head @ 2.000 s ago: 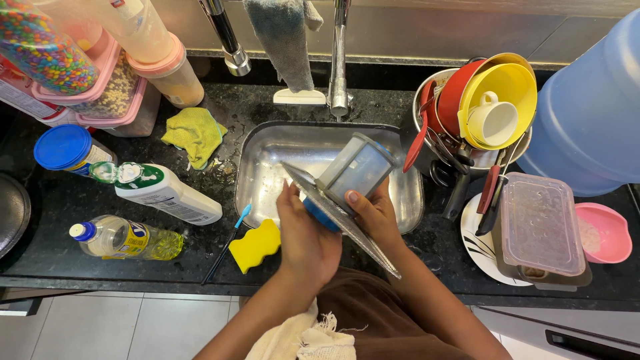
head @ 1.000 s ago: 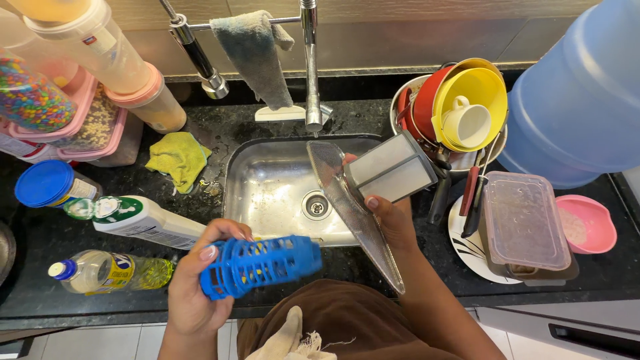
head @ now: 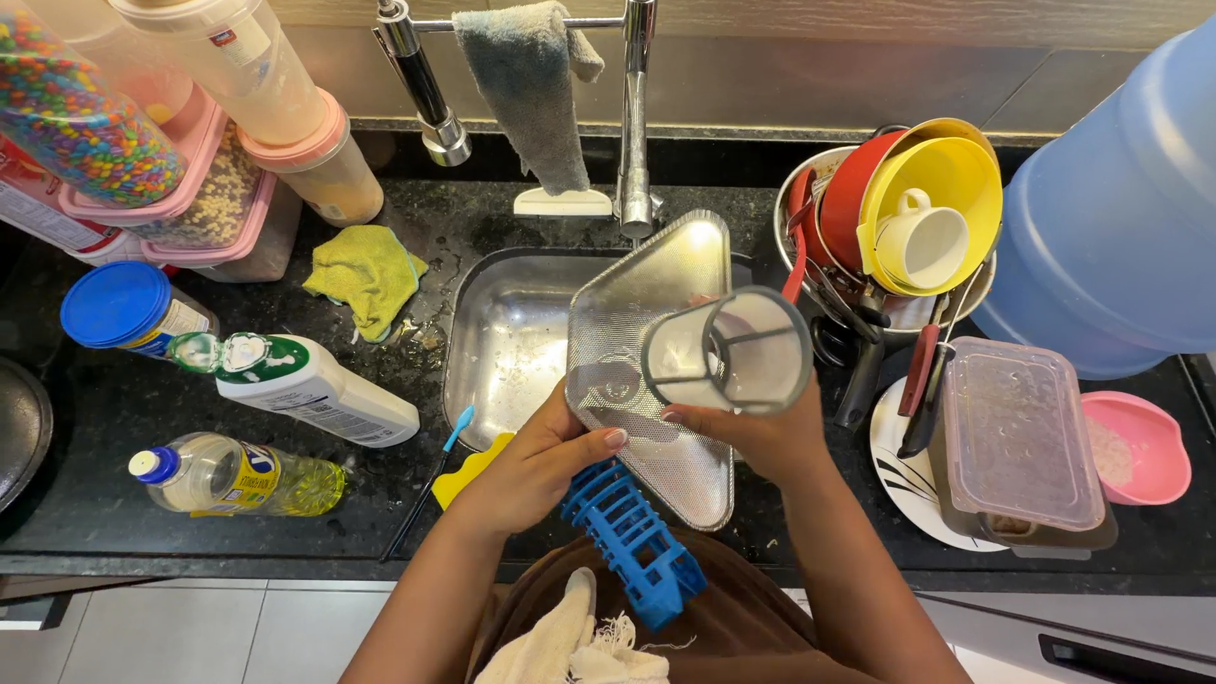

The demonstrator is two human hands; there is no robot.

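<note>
Above the near right part of the steel sink [head: 518,332], my left hand [head: 532,465] holds the edge of a metal mesh filter plate [head: 617,332]; a blue slatted plastic cage [head: 632,551] sticks out below its fingers, toward my body. My right hand [head: 760,432] grips a cylindrical mesh filter [head: 760,351] with a grey frame, its open end tilted up toward me, in front of the plate. Whether cylinder and plate are joined cannot be told. A yellow sponge [head: 465,470] and a thin blue-tipped brush [head: 460,427] lie left of my left hand.
Chrome faucet [head: 635,180] with a grey cloth [head: 532,85] beside it. At left: a green cloth [head: 366,275], a white bottle [head: 323,389], an oil-like bottle [head: 237,475], stacked containers [head: 228,190]. At right: stacked bowls [head: 978,190], a lidded plastic box [head: 1026,427], a large blue jug [head: 1121,218].
The blue cage, held upright-sideways at the left a second ago, now points down below the plate. My left hand has moved right to the plate's edge. The cylinder's open end now faces me.
</note>
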